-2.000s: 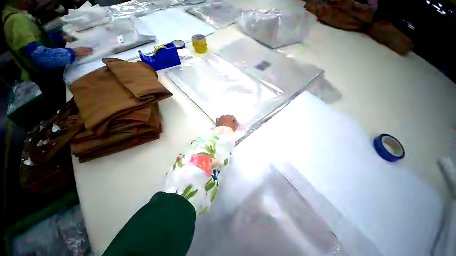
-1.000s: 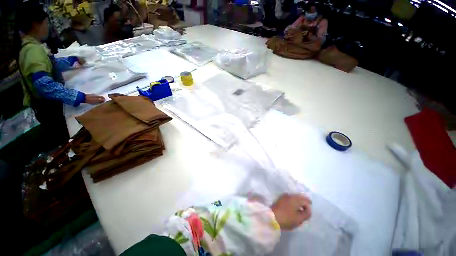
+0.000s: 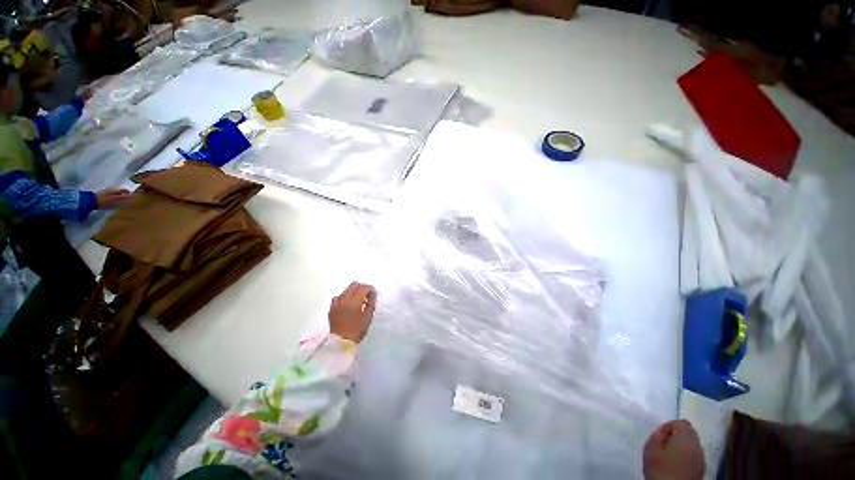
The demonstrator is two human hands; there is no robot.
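A clear, crinkled poly bag [image 3: 487, 272] is spread over the white base sheet [image 3: 647, 216]. My left hand [image 3: 352, 312] pinches the bag's left edge with closed fingers. My right hand [image 3: 673, 454], cut by the bottom edge, is closed at the bag's near right edge. Between and below my hands lies a flat item in whitish wrapping [image 3: 394, 412], grey showing through. A small white label [image 3: 478, 403] with a dark code lies on it. Whether it is inside the bag I cannot tell.
Brown folded handbags [image 3: 183, 225] are piled left. Beyond are a blue tape dispenser [image 3: 220, 142], yellow tape roll [image 3: 268, 105], stacked empty bags [image 3: 328, 155] and blue tape roll [image 3: 562, 144]. Right are another dispenser [image 3: 714, 342], white strips [image 3: 741, 216] and a red sheet [image 3: 741, 112]. A person stands left.
The view has turned right. My left hand has moved left from over the near sheet, and my right hand has come into view. The clear bag is now spread out between them.
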